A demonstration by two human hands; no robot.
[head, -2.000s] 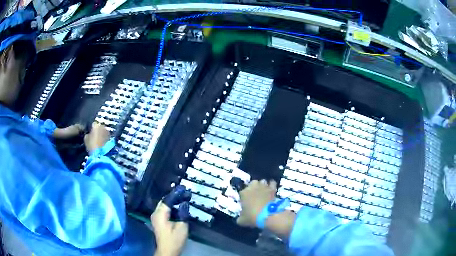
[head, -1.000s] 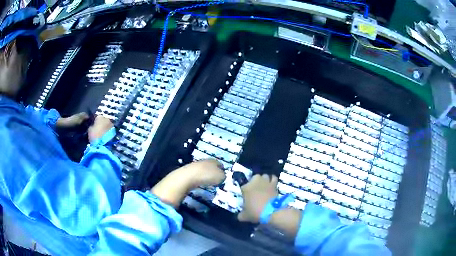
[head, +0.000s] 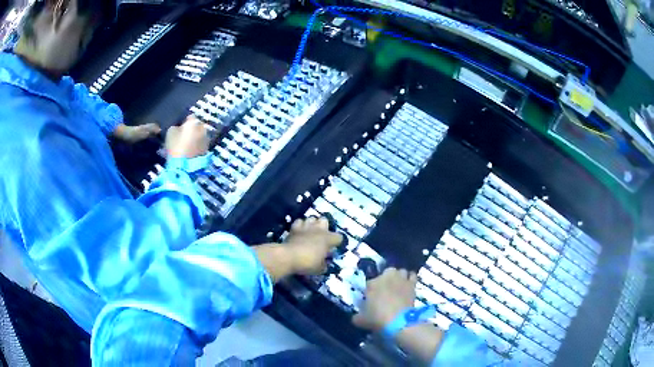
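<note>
Silver multi-port metal housings (head: 373,168) lie in a column in a black tray (head: 459,97). My left hand (head: 312,246), with dark finger coverings, is curled over the lower left end of this column; whether it grips a housing is hidden. My right hand (head: 387,297), with a blue wrist strap, is close to its right. Its dark-covered fingertip presses on a tilted silver housing (head: 348,281) between my hands, and it appears to grip that piece. The housing is partly covered and blurred.
More housing columns (head: 502,265) fill the tray's right side. Tiny white pieces (head: 340,159) line the left column. At left, a person in a blue smock (head: 93,193) works over another tray (head: 344,54). A blue coiled cord (head: 305,44) crosses it.
My left hand came from the tray's lower left edge onto the column and is now at its left side. My right hand stays by the tilted housing. The whole view has shifted and turned.
</note>
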